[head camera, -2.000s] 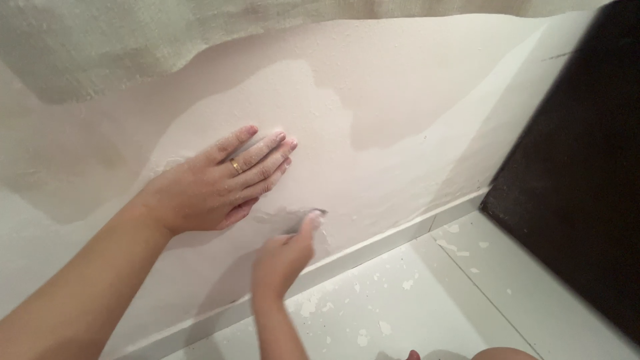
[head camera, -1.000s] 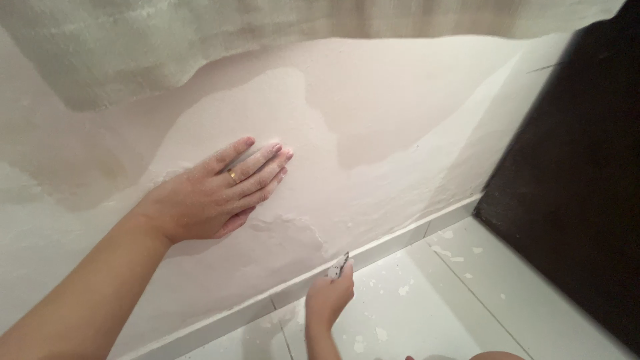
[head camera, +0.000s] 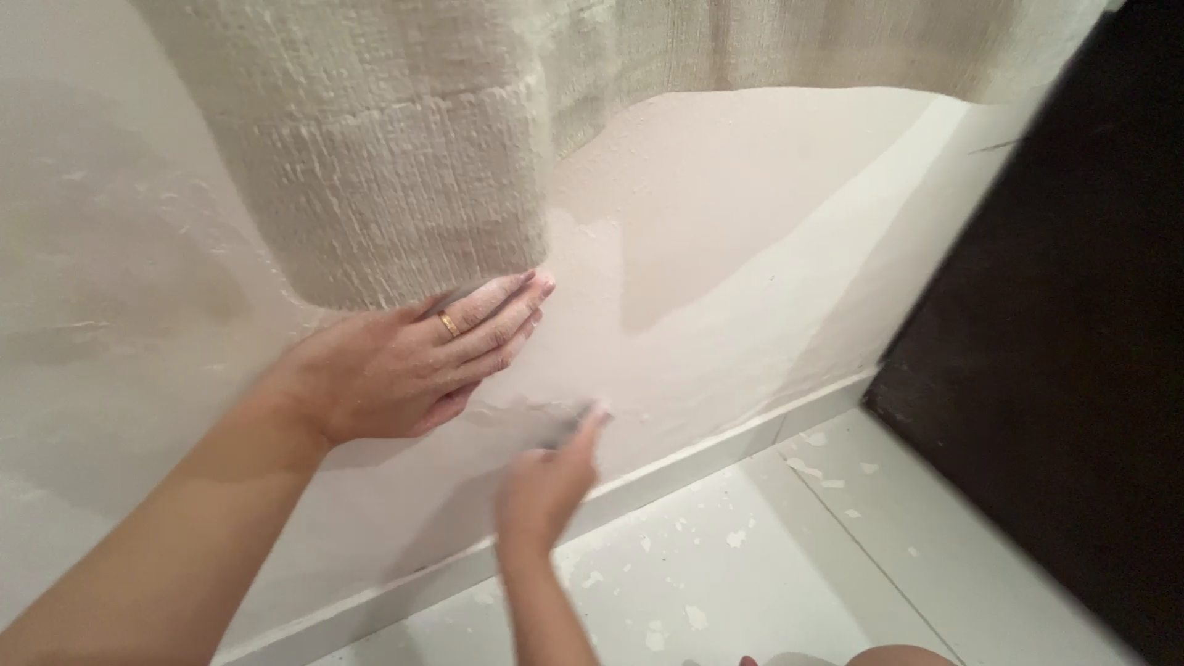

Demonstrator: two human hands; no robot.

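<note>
My left hand (head camera: 425,361), with a gold ring on one finger, lies flat against the peeling painted wall (head camera: 684,324). Its fingers point right, and the lower corner of the fabric curtain (head camera: 398,203) touches or nearly touches them. Below and to the right, my right hand (head camera: 555,476) is closed around a small dark tool (head camera: 573,424) close to the wall, by a ragged edge of paint. Motion blur hides the tool's exact kind and whether it touches the wall.
A tiled baseboard (head camera: 647,490) runs along the foot of the wall. Flakes of paint (head camera: 696,617) are scattered over the light floor tiles (head camera: 786,564). A dark panel or piece of furniture (head camera: 1054,351) stands at the right. Part of a bare knee (head camera: 897,655) shows at the bottom.
From beside the baseboard one second ago, my right hand has moved up to the wall with the tool. The curtain hangs lower, down to my left hand, which remains on the wall.
</note>
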